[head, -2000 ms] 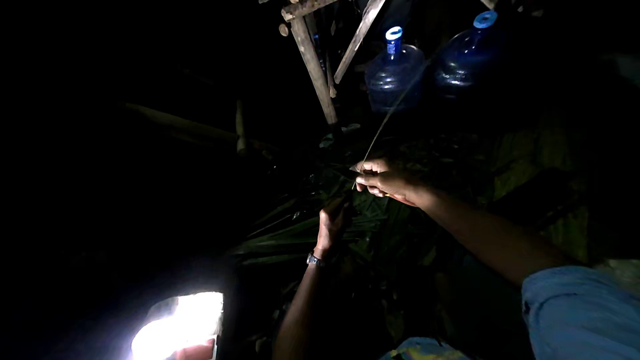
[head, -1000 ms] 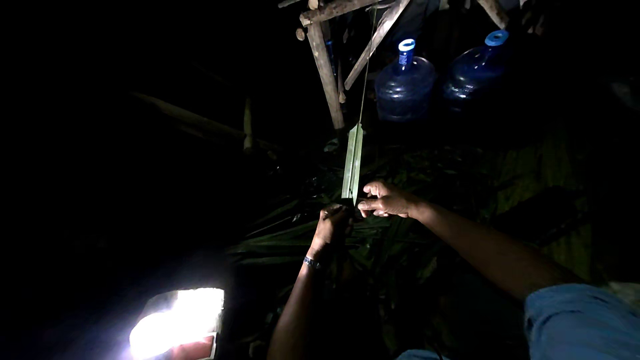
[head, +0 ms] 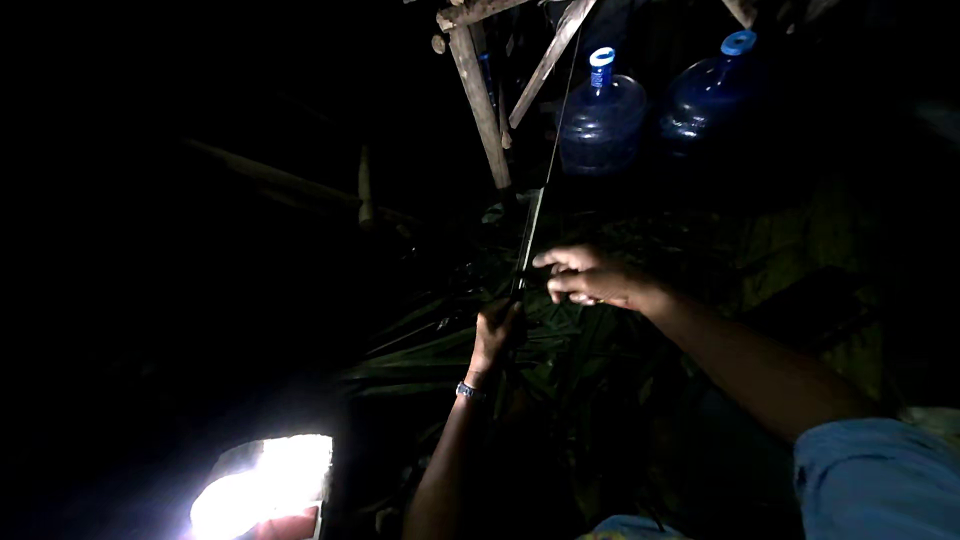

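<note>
My left hand (head: pixel 495 334), with a watch (head: pixel 466 390) on its wrist, is closed around the lower end of a narrow palm leaf strip (head: pixel 533 229). The strip stands nearly upright, and a thin rib or stem (head: pixel 564 112) runs up from its top past the wooden poles. Just right of the strip, my right hand (head: pixel 589 277) has its fingers partly bent and a little apart, with a ring on one finger. Nothing shows in its grasp, though shadow hides the gap between its fingertips and the strip. Long green leaves (head: pixel 420 352) lie in the dark below both hands.
Two large blue water bottles (head: pixel 602 124) (head: pixel 701 97) stand at the upper right. Left of them is a frame of wooden poles (head: pixel 480 105). A bright lamp (head: pixel 270 480) glows at the lower left. A dim pole (head: pixel 277 174) lies farther back on the left.
My right hand was close beside my left at the leaf's base one second ago; now it is higher and apart from it. The leaf strip, seen broad then, now appears narrow.
</note>
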